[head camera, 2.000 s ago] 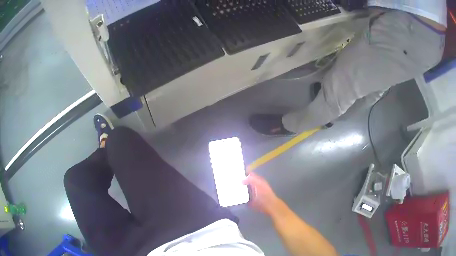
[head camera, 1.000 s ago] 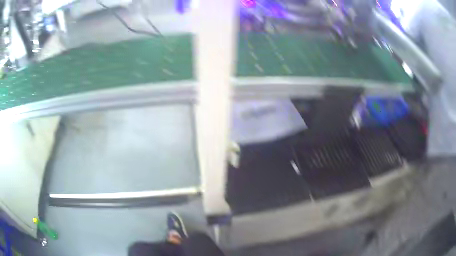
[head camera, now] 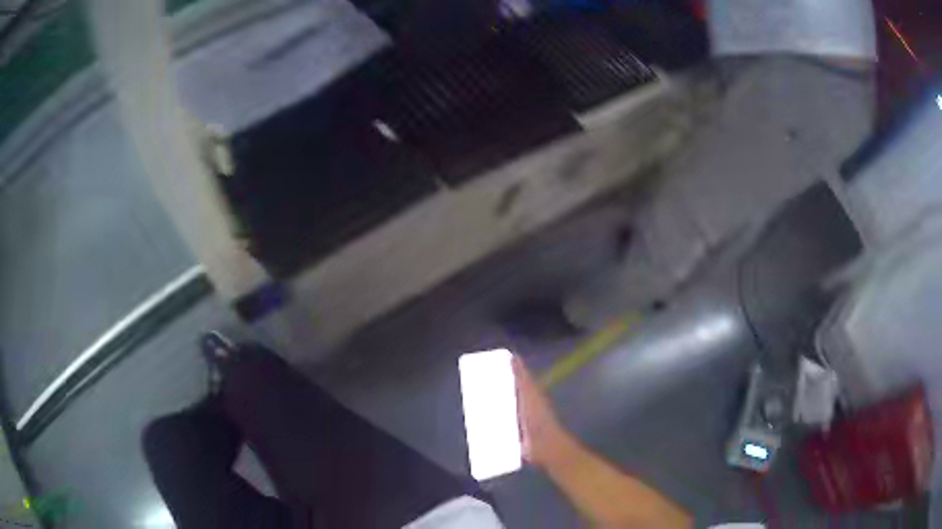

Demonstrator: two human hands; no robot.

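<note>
A smartphone (head camera: 491, 414) with a glaring white screen is upright in the lower middle of the view. My right hand (head camera: 532, 413) holds it by its right edge; the fingers behind the phone are hidden. The screen content cannot be read. My left hand is not in view. Black parts trays (head camera: 325, 170) lie side by side on the pale ledge (head camera: 403, 222) above; their contents are too blurred to tell.
A white post (head camera: 165, 155) stands left of the trays, by a white sheet (head camera: 279, 64). A person in grey trousers (head camera: 754, 155) stands at the upper right. A small device (head camera: 759, 418) and a red box (head camera: 873, 452) are on the floor at right.
One second ago the view faced the green conveyor, with no hand showing. It has tilted back down, and my right hand with the phone shows again, slightly lower than two seconds ago.
</note>
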